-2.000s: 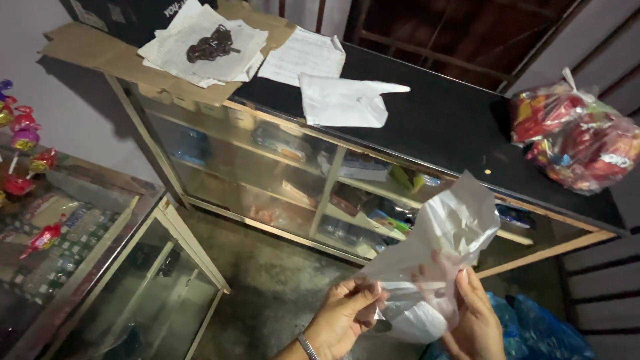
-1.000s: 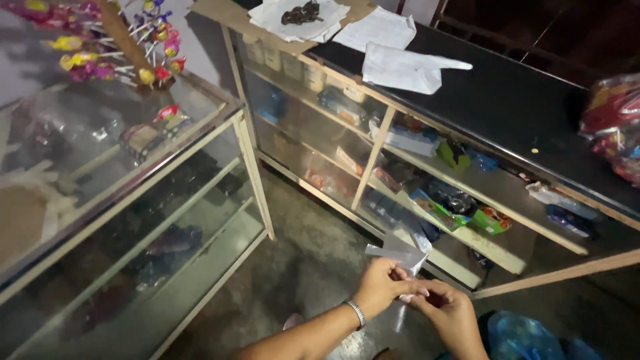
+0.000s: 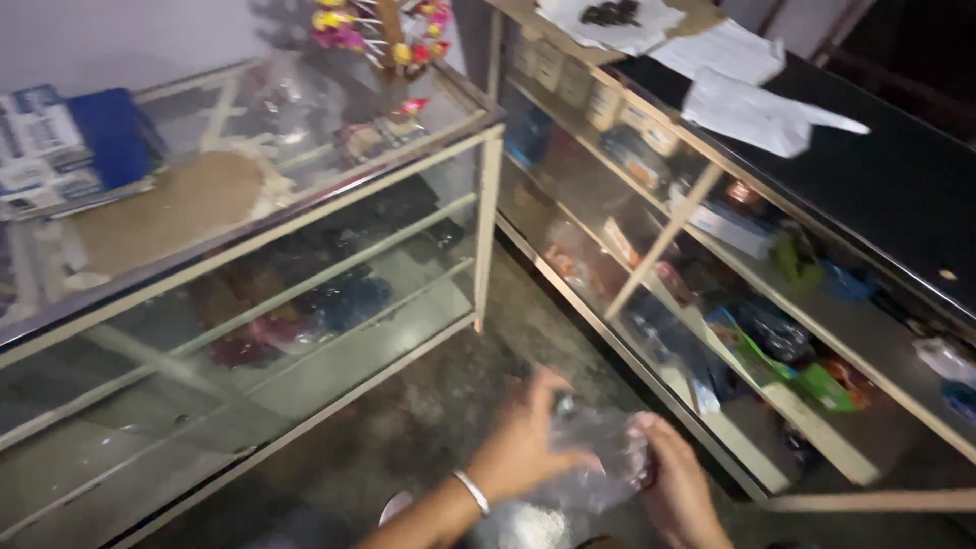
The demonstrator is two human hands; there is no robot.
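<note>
Near the bottom centre, a clear plastic bag point(image 3: 591, 465) hangs between my two hands over the floor. My left hand point(image 3: 526, 435), with a silver bracelet at the wrist, has its thumb and fingers spread against the bag's left side; whether it grips the film is blurred. The bag's right edge is pinched in the fingers of my right hand point(image 3: 675, 465). On the black counter top lie a white plastic bag point(image 3: 751, 114), a sheet of white paper point(image 3: 724, 49) and, on another paper, a dark brown clump point(image 3: 610, 11).
A glass display case point(image 3: 488, 221) stands at the left, with a blue box point(image 3: 114, 137), a piece of cardboard point(image 3: 175, 206) and lollipops point(image 3: 339, 23) on top. The counter's glass-fronted shelves point(image 3: 663, 259) at the right hold packets. Dark floor point(image 3: 427, 412) lies between them.
The view has swung left. My hands, close together on the plastic one second ago, have moved apart, with the clear bag spread between them. My left hand's fingers have spread.
</note>
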